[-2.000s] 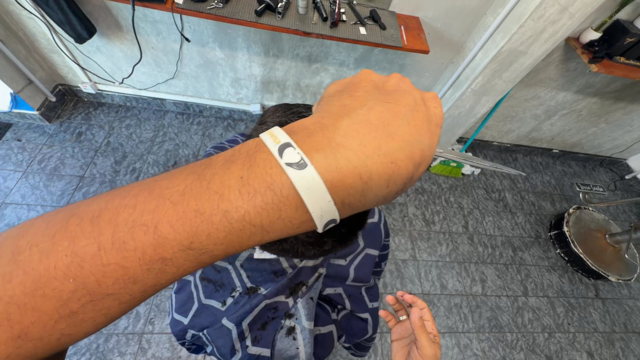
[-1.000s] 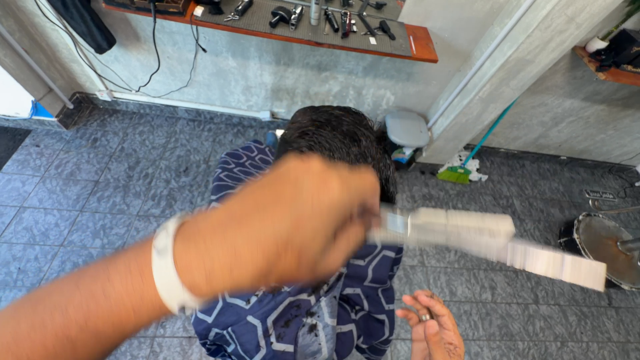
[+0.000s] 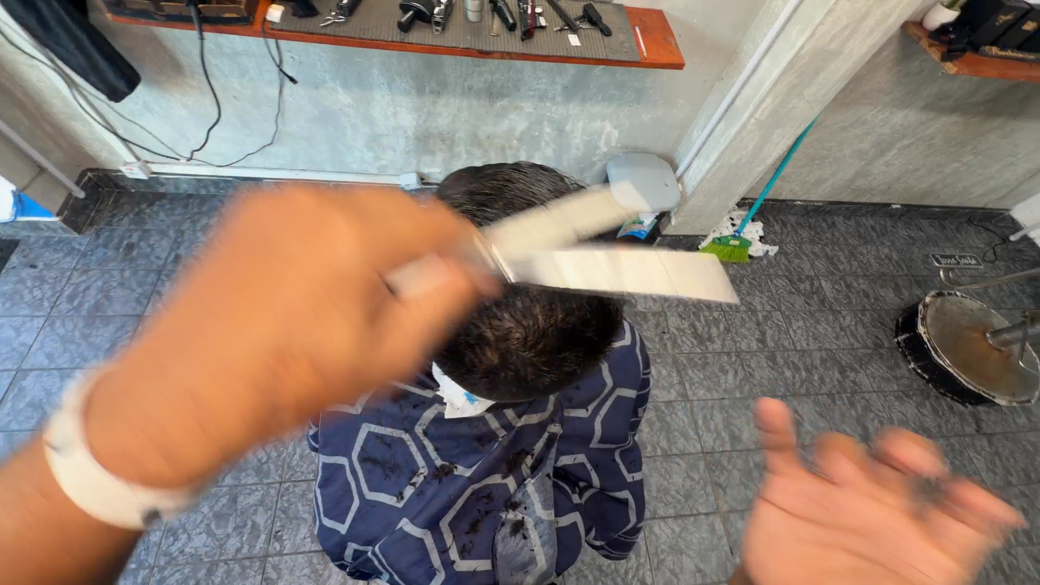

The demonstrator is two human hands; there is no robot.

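Observation:
My left hand, with a pale wristband, grips a pale implement that motion blur shows as two flat strips; its exact kind is unclear. The strips pass over the dark hair of a seated person's head, seen from above and behind. Whether they touch the hair cannot be told. A navy barber cape with pale hexagons covers the person, with hair clippings on it. White paper shows at the neck. My right hand is palm up at the lower right, blurred, fingers apart, holding nothing.
A wooden shelf holds barber tools on a grey mat at the top. Cables hang by the wall. A grey-lidded bin and a green broom stand beyond the person. A round metal base is at the right.
My left hand, first raised over the head, has moved down and left, and the pale implement has come into view. My right hand shows larger, its fingers spread.

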